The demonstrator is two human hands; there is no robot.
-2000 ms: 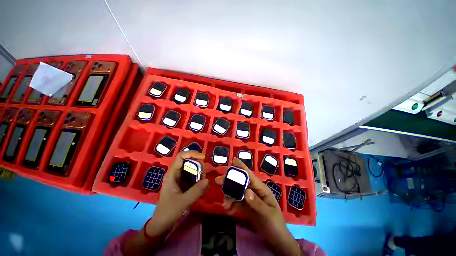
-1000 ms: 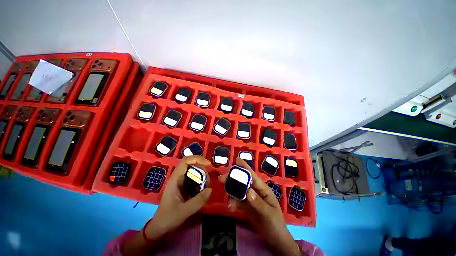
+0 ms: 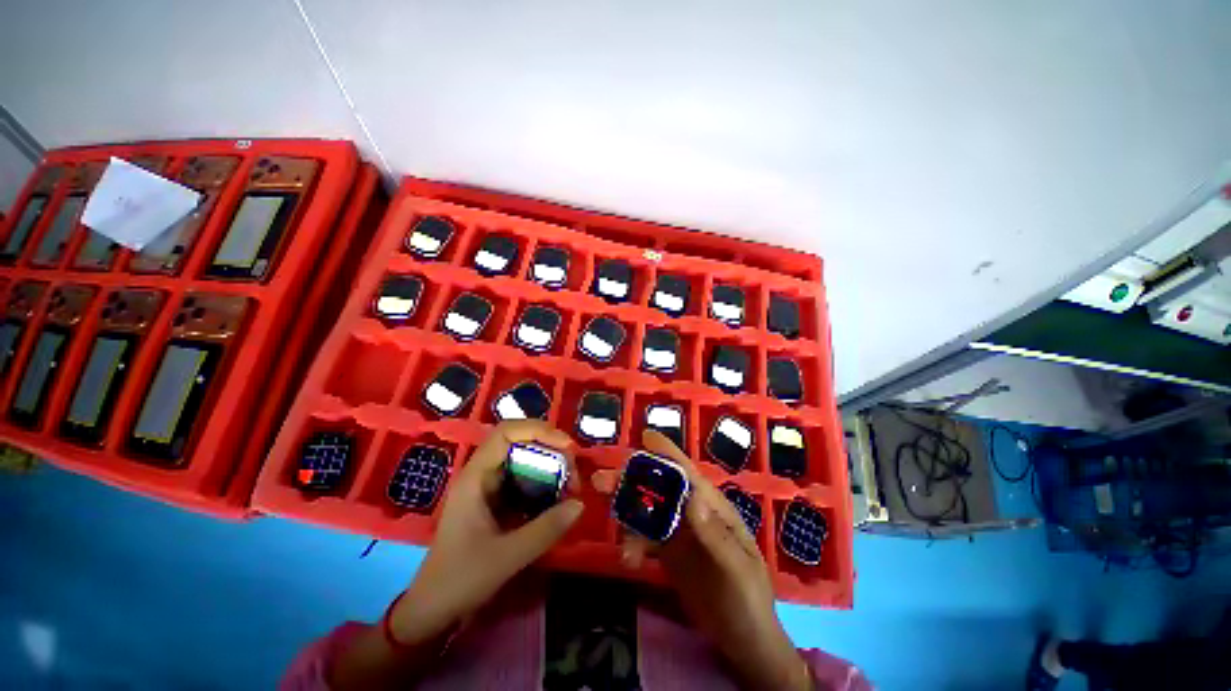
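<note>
My left hand holds a smartwatch unit face up; its screen shows a pale greenish-white band above a dark part. My right hand holds a second smartwatch unit; its screen is dark with a red mark. Both are held over the near rows of the red blister tray. Far-row units show half-white screens, such as this smartwatch unit. Near-row units show a grid, such as this one; another at the near left has a red mark. My hands hide some near pockets.
A second red tray stack stands at the left with larger devices and a white paper slip on them. A white surface lies beyond the trays. At the right are a box with cables and a blue crate.
The right-hand unit's screen has changed from half white to dark with a red mark. The left-hand unit's band has turned from yellowish to greenish white, and that unit is tilted more face up.
</note>
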